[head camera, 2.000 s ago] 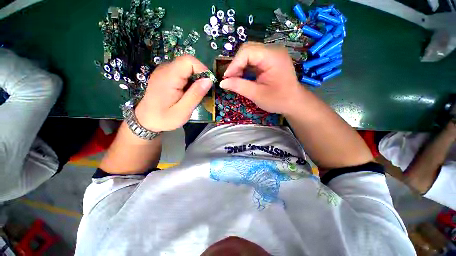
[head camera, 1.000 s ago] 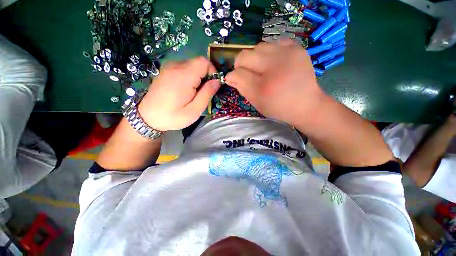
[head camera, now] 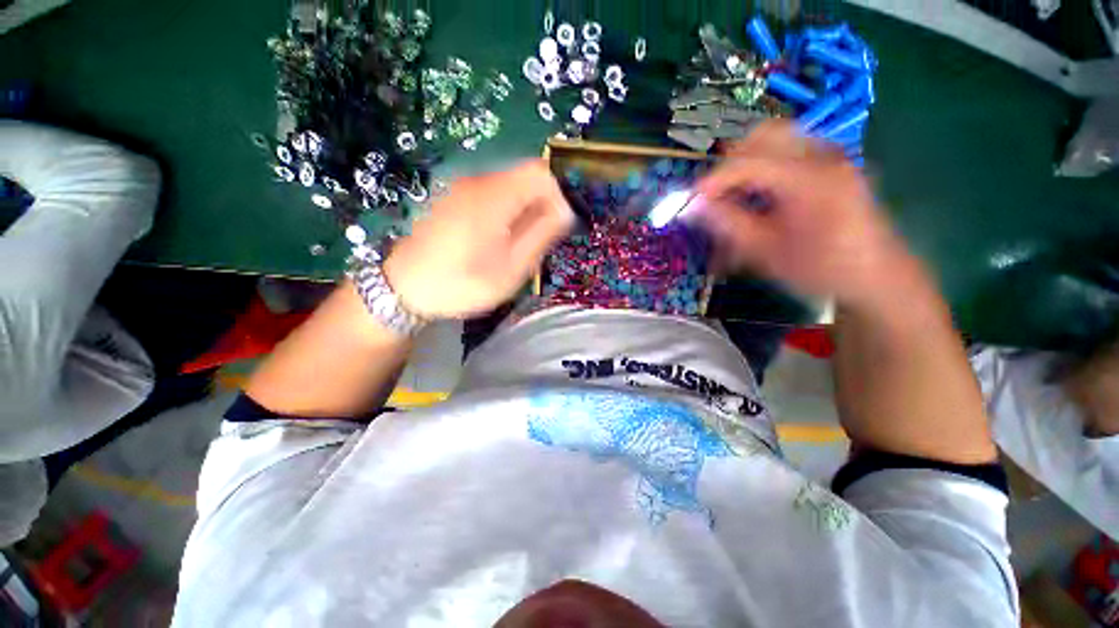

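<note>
My left hand (head camera: pixel 491 233), with a metal watch, is curled at the left rim of the tray (head camera: pixel 626 151). Whether it holds anything is hidden. My right hand (head camera: pixel 798 209) is motion-blurred over the tray's right side. A bright white piece (head camera: pixel 671 207) shows at its fingertips, too blurred to name. The tray is full of small red and blue-grey parts (head camera: pixel 620 260). It sits at the table edge against my body.
Circuit boards with dark leads (head camera: pixel 350 86) lie heaped at left. White rings (head camera: pixel 572 71) lie at top centre. Grey flat pieces (head camera: pixel 712 104) and blue cylinders (head camera: pixel 841 74) lie at right. Seated people's sleeves (head camera: pixel 74 245) show at both sides.
My hands were together over the tray on a small green-silver part. They have moved apart, my right hand to the right, and more of the tray shows.
</note>
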